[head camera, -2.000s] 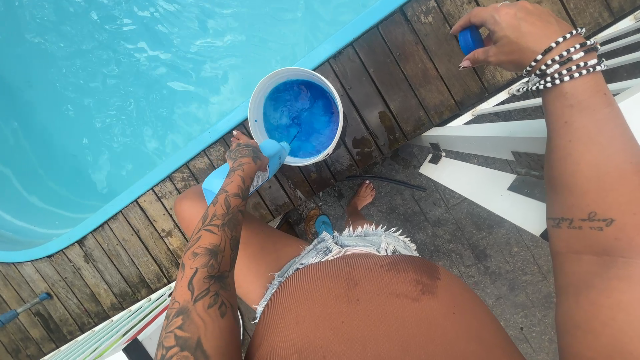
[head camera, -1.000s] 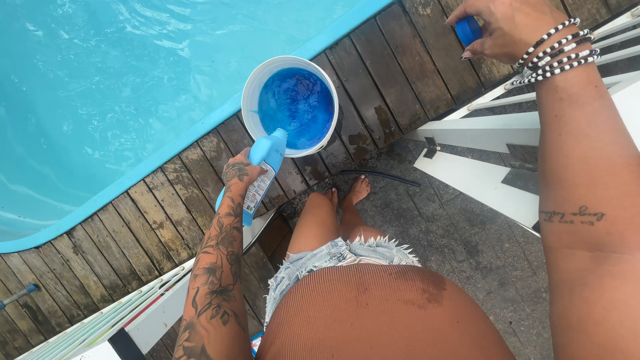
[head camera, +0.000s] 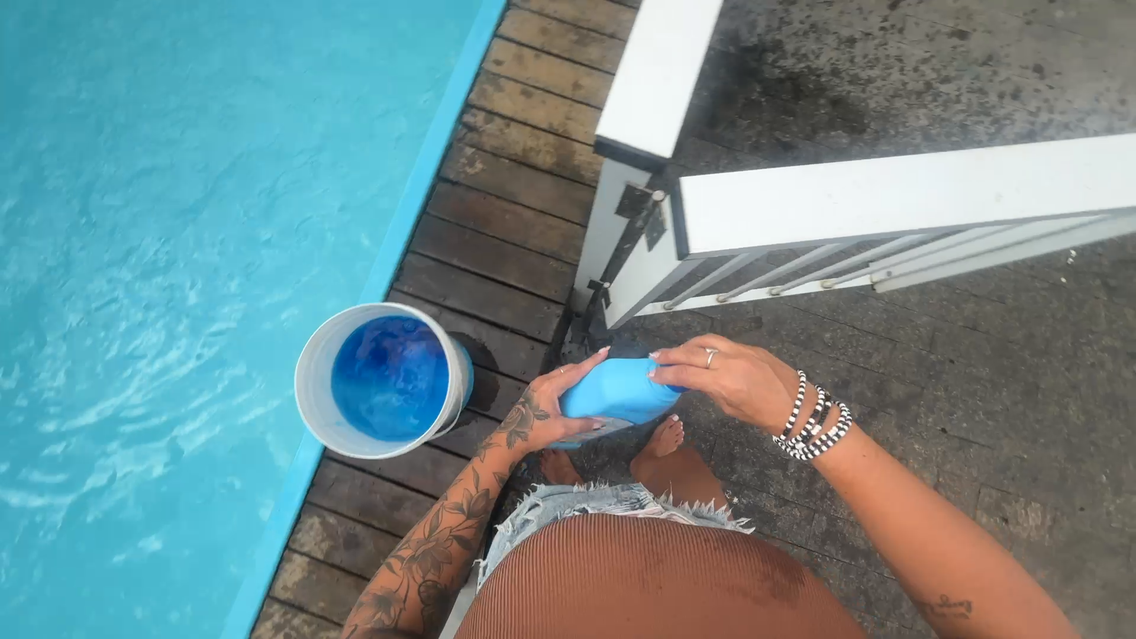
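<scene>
A light-blue plastic bottle (head camera: 619, 390) lies across the front of my body, gripped around its body by my left hand (head camera: 561, 399). My right hand (head camera: 723, 377) has its fingers on the bottle's top end, where a darker blue cap (head camera: 672, 387) shows only in part beneath them. To the left of both hands, a white plastic bucket (head camera: 311, 380) stands at the pool's edge with deep-blue liquid (head camera: 390, 377) inside.
The pool (head camera: 195, 266) fills the left side, bordered by a wooden deck (head camera: 506, 209). A white railing (head camera: 887, 191) with a hinged gate post (head camera: 657, 80) stands ahead and to the right, over dark paving (head camera: 1003, 373).
The bottle has moved away from the bucket to in front of my body. My right hand, earlier far out to the right with the blue cap, has come to the bottle's top. The view has turned.
</scene>
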